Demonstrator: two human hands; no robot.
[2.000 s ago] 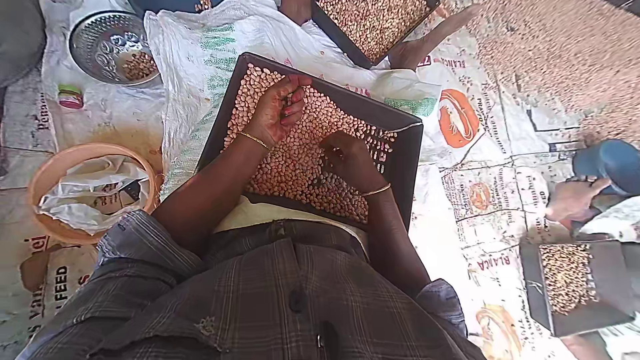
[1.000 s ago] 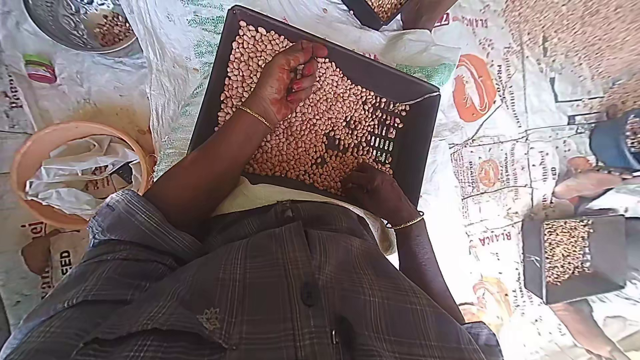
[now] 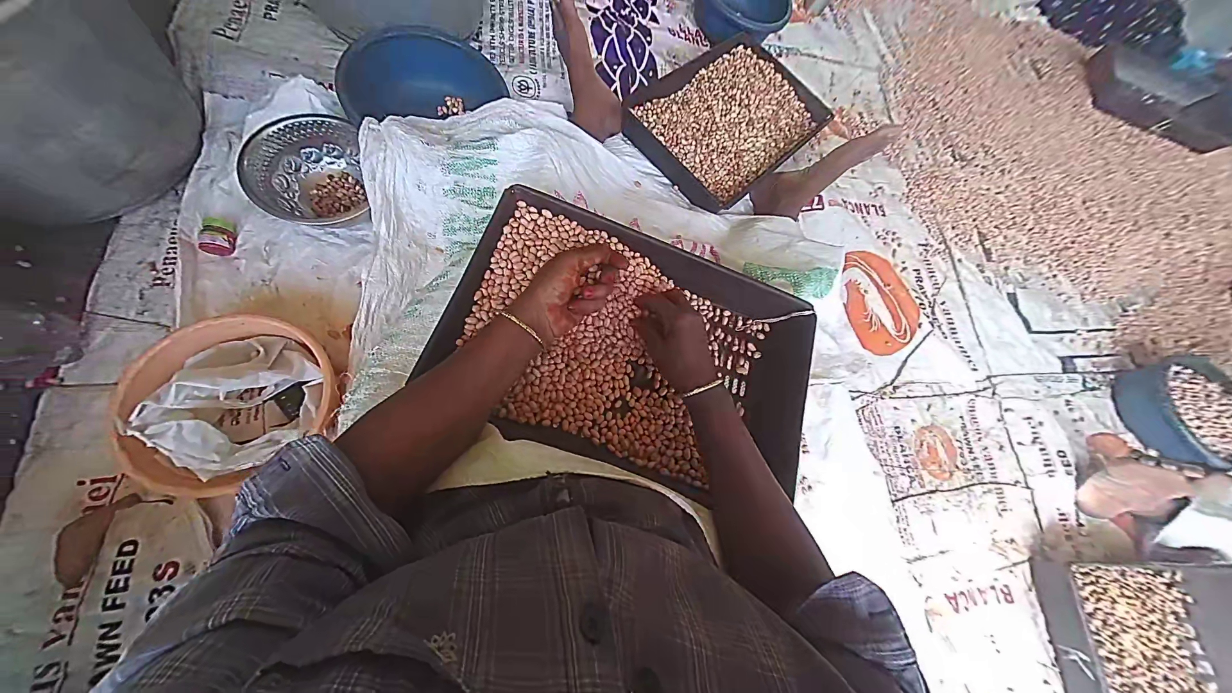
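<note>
A black plastic tray rests across my lap, with a layer of pinkish-brown nuts or beans spread over most of it. My left hand is above the tray's middle, palm partly up and fingers curled; whether it holds anything is hidden. Just right of it, my right hand hovers low over the nuts with fingertips bent together, and what lies between them cannot be seen. Slots in the tray floor show to the right of my right hand.
At left stand an orange basin with a white bag, a perforated metal bowl and a blue basin. Ahead, a second full tray lies between another person's feet. Nuts cover the ground at upper right. Another person's tray is at lower right.
My right hand has moved up the tray from its near edge, toward my left hand. The view has shifted, showing more of the far side.
</note>
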